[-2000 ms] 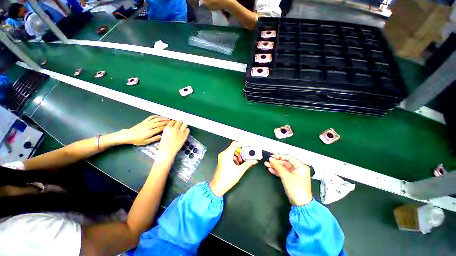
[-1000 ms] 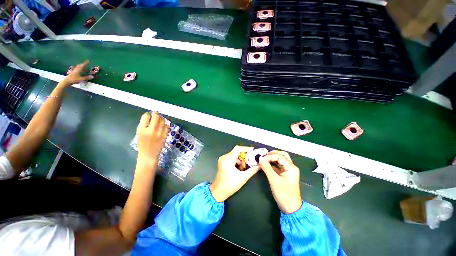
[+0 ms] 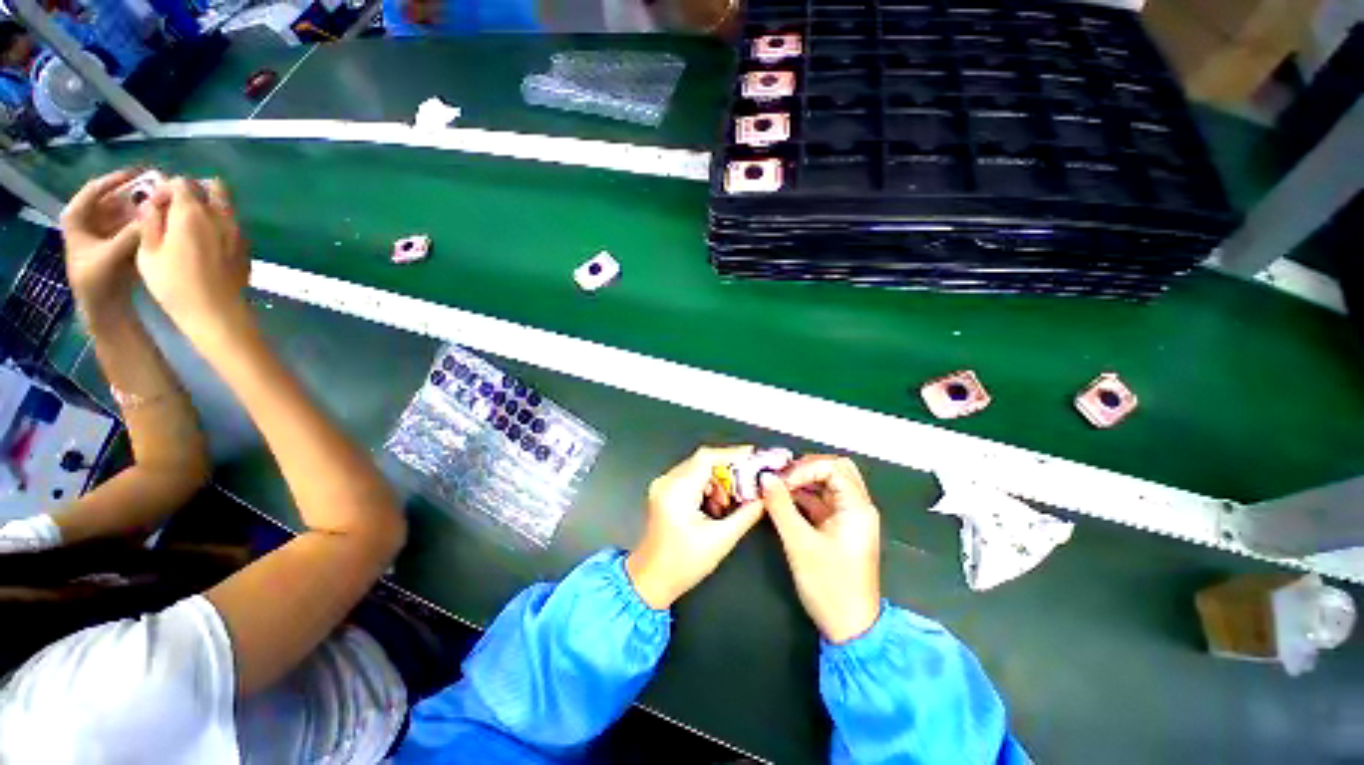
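My left hand [image 3: 696,523], with a yellow-orange finger cot [image 3: 724,480] on a fingertip, holds a small pale housing [image 3: 756,469] above the bench near the rail. My right hand [image 3: 823,541] touches the same housing from the right, its thumb and finger at the dark round centre. The fingers cover much of the housing, and whether the right hand holds a separate round part cannot be told. A clear sheet with rows of round black parts [image 3: 497,443] lies flat on the bench to the left of my hands.
Housings [image 3: 954,395] lie along the green conveyor [image 3: 838,321] behind the white rail [image 3: 643,383]. A tall stack of black trays [image 3: 957,224] stands across the belt. A crumpled white wipe [image 3: 1005,534] and a small cardboard box [image 3: 1239,617] are at right. A neighbour's hands [image 3: 157,239] hold a housing at left.
The dark part seen earlier beside my right fingers is no longer visible apart; my hands now meet at the housing. The neighbour's hands have left the clear sheet for the far left. Belt housings shifted right.
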